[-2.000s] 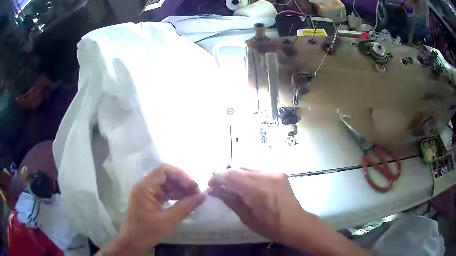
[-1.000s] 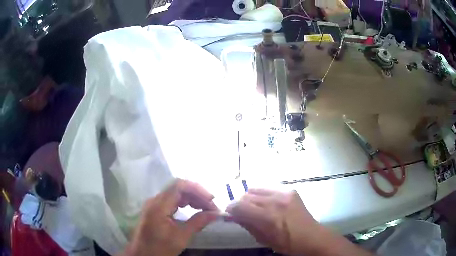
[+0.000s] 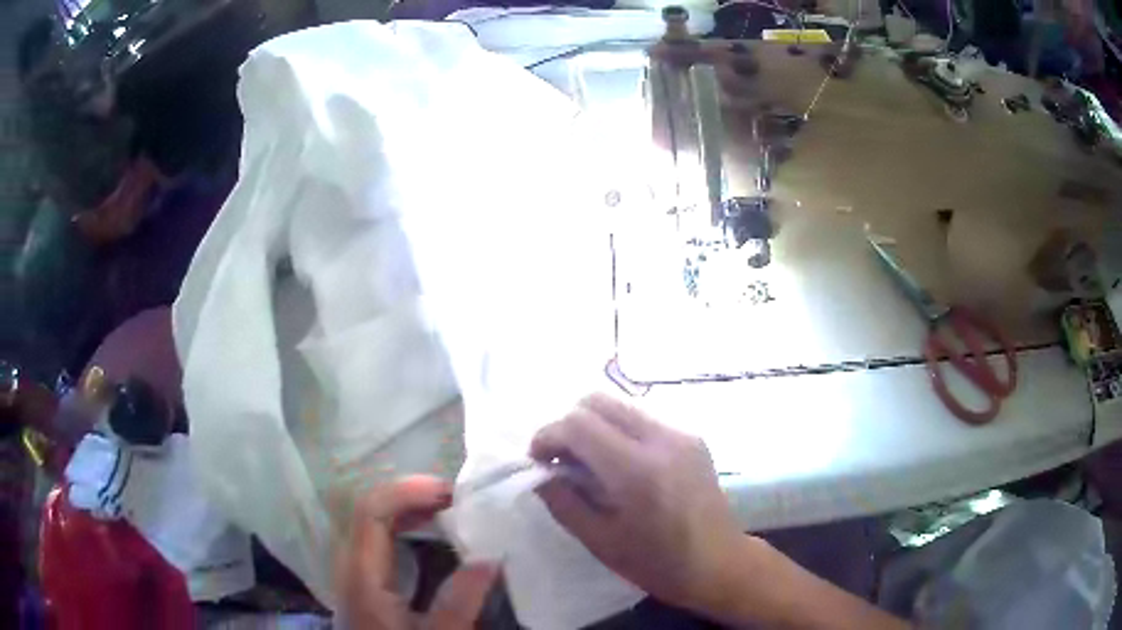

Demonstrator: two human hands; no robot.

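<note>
The large white garment [image 3: 357,234] lies heaped left of the needle area and hangs over the table's front edge. My right hand [image 3: 628,486] pinches a folded edge of the white cloth near the table's front edge. My left hand [image 3: 412,554] is beside the cloth at the lower left, with thumb and fingers apart and slightly blurred. No small dark pieces show by my fingers.
The tan-brown sewing machine head [image 3: 935,160] is at the right, with its presser foot area [image 3: 744,234] beside the bright lamp glare. Red-handled scissors [image 3: 972,363] lie right of it. A small parts tray [image 3: 1089,332] is at the right end. A red plastic bag [image 3: 105,566] is lower left.
My left hand has moved down and left, and its fingers have opened away from the cloth. A flap of cloth now hangs below my right hand. The dark pieces have gone from sight. The view has shifted.
</note>
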